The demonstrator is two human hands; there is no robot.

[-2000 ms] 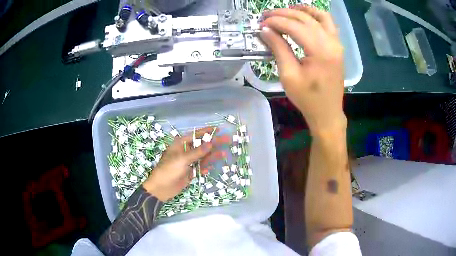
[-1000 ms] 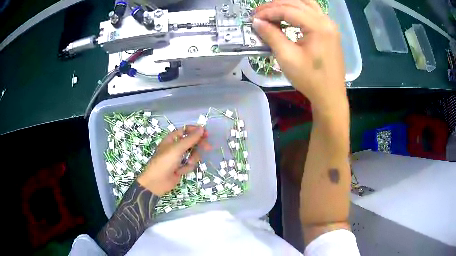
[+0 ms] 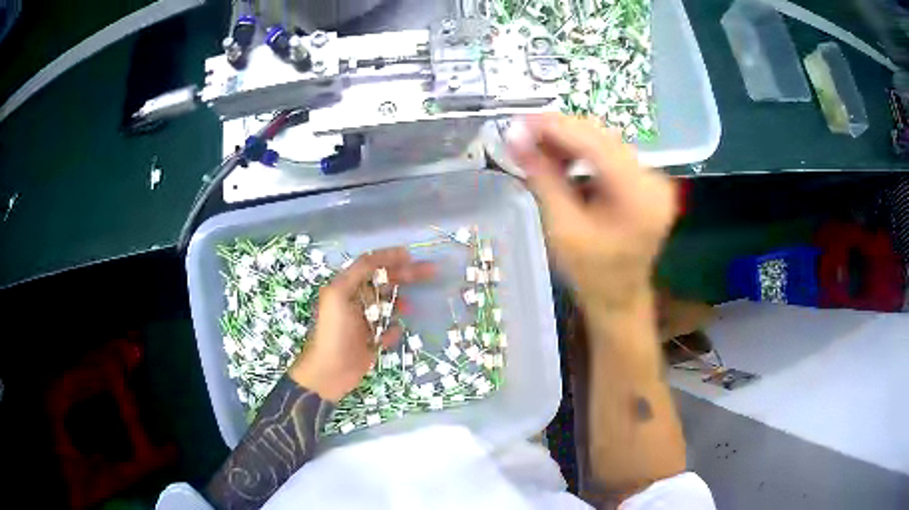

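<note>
My left hand (image 3: 351,324), with a tattooed forearm, is inside the near translucent tub (image 3: 538,299). It loosely holds a few green-stemmed white connectors (image 3: 374,312) against its fingers. More such connectors lie in the tub, heaped at the left and bottom. My right hand (image 3: 598,204) is blurred, just below the right end of the silver fixture (image 3: 389,108) and above the tub's upper right corner. A small pale spot shows among its fingers; I cannot tell whether it holds a part. The fixture's nest (image 3: 463,70) is uncovered.
A far tub (image 3: 698,120) heaped with connectors stands behind the fixture's right end. Two clear trays (image 3: 767,60) lie at the upper right. Air hoses (image 3: 207,189) curve at the fixture's left. A blue bin (image 3: 772,277) and a white panel (image 3: 807,369) are at the right.
My right hand has moved from the fixture's right end down towards me, uncovering the nest. My left hand stays in the tub; its fingers have opened out somewhat, showing the connectors in it.
</note>
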